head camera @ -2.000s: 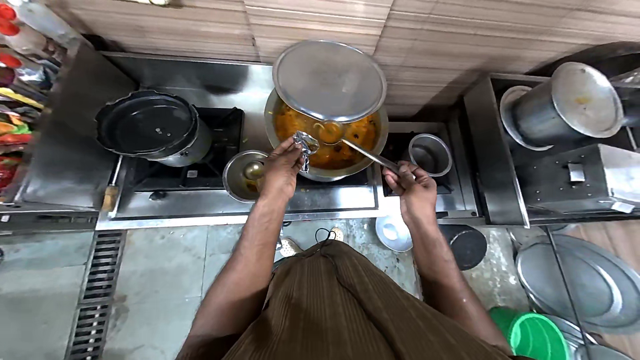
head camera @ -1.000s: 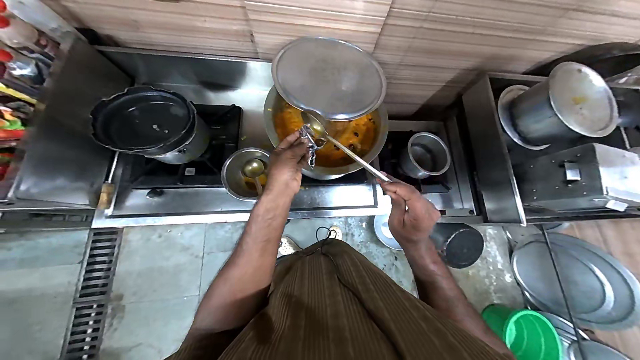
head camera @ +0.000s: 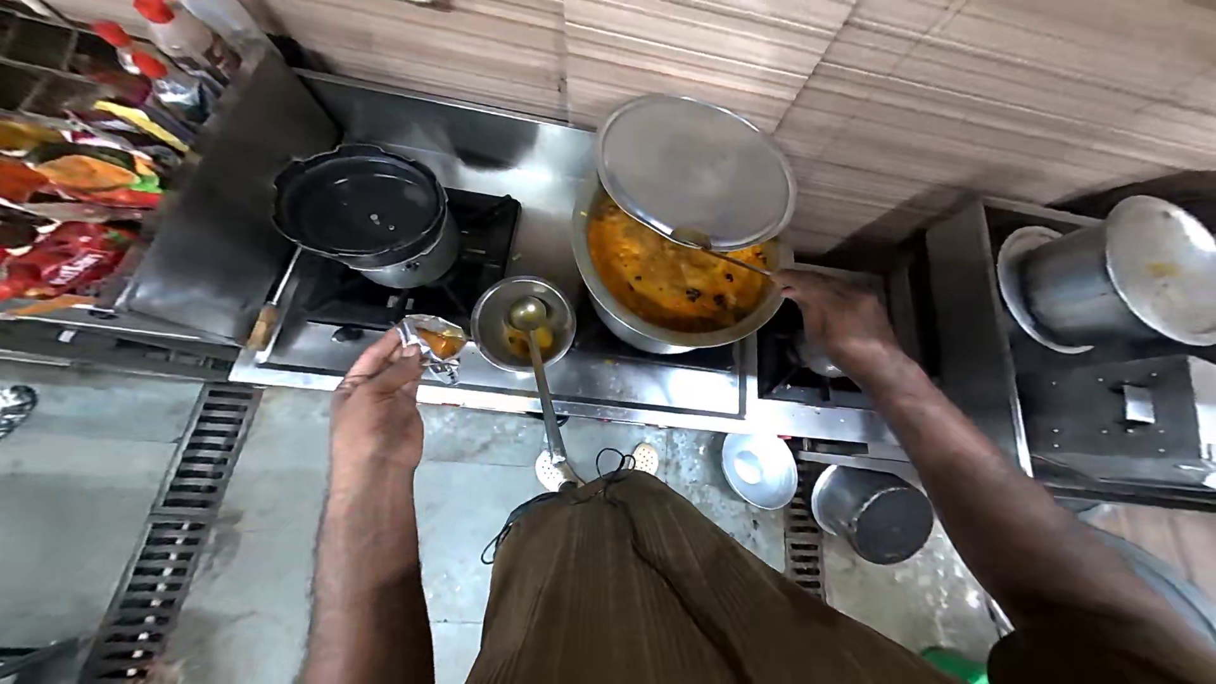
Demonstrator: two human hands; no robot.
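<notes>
My left hand [head camera: 382, 389] holds a small foil container [head camera: 437, 344] with orange-yellow food in it, left of a steel bowl [head camera: 482, 328]. A long-handled ladle [head camera: 543, 385] rests in that bowl over a little yellow liquid. At the large pot of orange curry [head camera: 655, 285], my right hand [head camera: 838, 312] grips the handle of a second ladle [head camera: 741, 261]; its head is over the curry, near the edge of the lid. The round metal lid [head camera: 698, 171] partly covers the pot at the back.
A black pan [head camera: 361, 204] sits on a pot on the left burner, beside a wooden-handled tool [head camera: 266, 321]. Right stands a lidded pot [head camera: 1078, 275] on another unit. A floor drain [head camera: 180, 522] runs at left; a dark-bottomed pot [head camera: 874, 518] lies on the floor.
My left hand has moved left, from over the curry pot to left of the small bowl, with the foil container. The ladle in my right hand has moved away from the foil container.
</notes>
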